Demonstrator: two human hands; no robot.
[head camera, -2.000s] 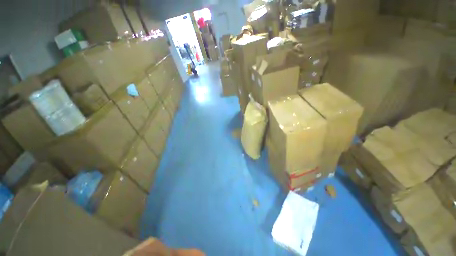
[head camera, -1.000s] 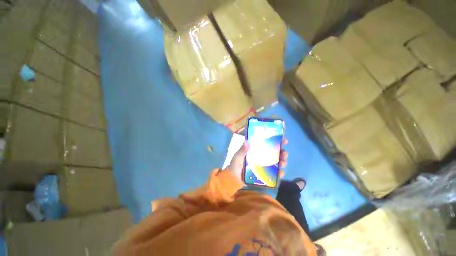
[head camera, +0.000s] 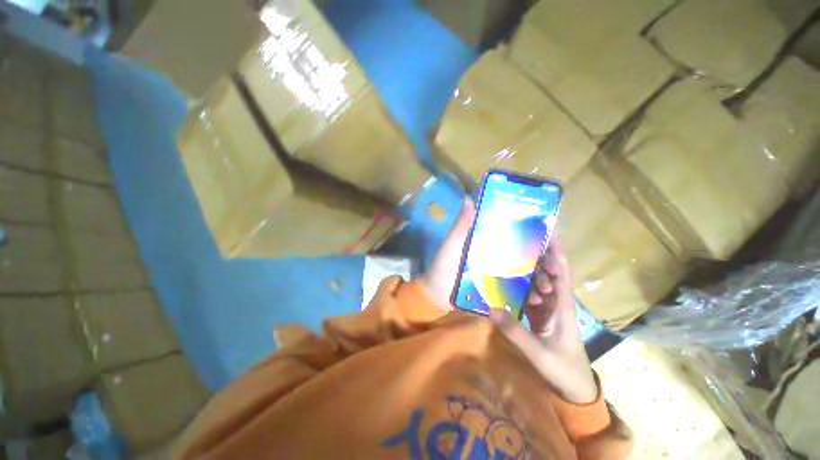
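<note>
A smartphone (head camera: 509, 244) with a lit, colourful screen is upright and slightly tilted in front of my orange top. My left hand (head camera: 449, 259) holds it from the left side; part of this hand is hidden behind the phone. My right hand (head camera: 559, 328) is at the phone's lower right, with its thumb at the bottom edge and its fingers bent beside the right edge. Both hands are bare, with orange sleeves.
Tall brown cartons (head camera: 238, 171) stand ahead on the blue floor (head camera: 261, 301). Kraft-wrapped bundles (head camera: 620, 117) are piled at the right. Stacked cartons (head camera: 54, 243) line the left. Clear plastic film (head camera: 746, 310) lies at the right over a pale board (head camera: 661, 404). A white pack (head camera: 382, 274) is partly hidden.
My right hand has come in to the phone. The phone has shifted up and right in view and tilted. The view has turned, so the cartons sit further left.
</note>
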